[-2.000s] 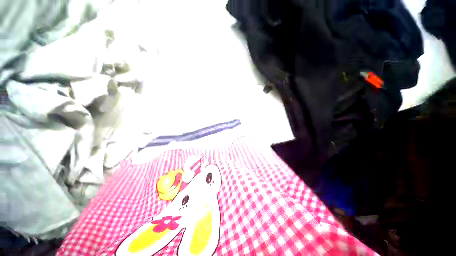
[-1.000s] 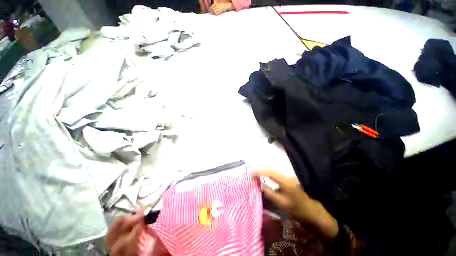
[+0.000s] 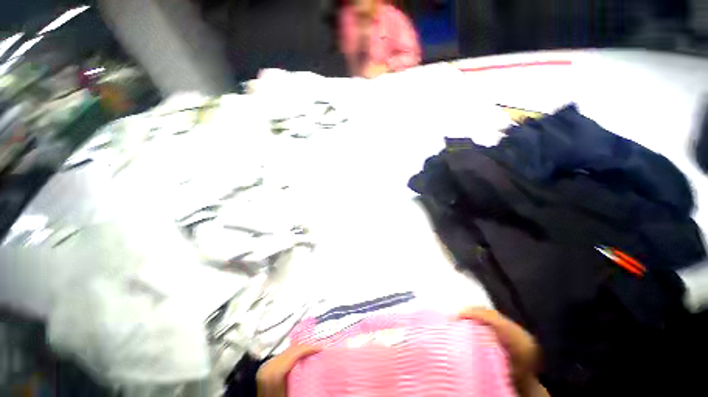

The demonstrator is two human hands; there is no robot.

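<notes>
The pink-and-white apron [image 3: 404,360] is spread at the bottom centre, blurred, with a dark striped band [image 3: 365,307] beyond its top edge. My left hand [image 3: 283,372] grips its left side and my right hand [image 3: 512,345] grips its right side; both are cut off by the lower edge. Orange-handled thread snips [image 3: 625,261] lie on the black garment heap [image 3: 536,256] at the right, with the pale tip pointing left.
Pale grey garments [image 3: 132,287] are heaped along the left of the white table [image 3: 373,186]. Navy cloth [image 3: 613,155] lies behind the black heap. A person in a pink-red top [image 3: 380,39] is at the far edge. A pillar [image 3: 167,46] stands behind.
The view has tilted up, showing more of the far side and the person. Both hands came into view holding the apron, and it now sits lower, its rabbit print no longer clear.
</notes>
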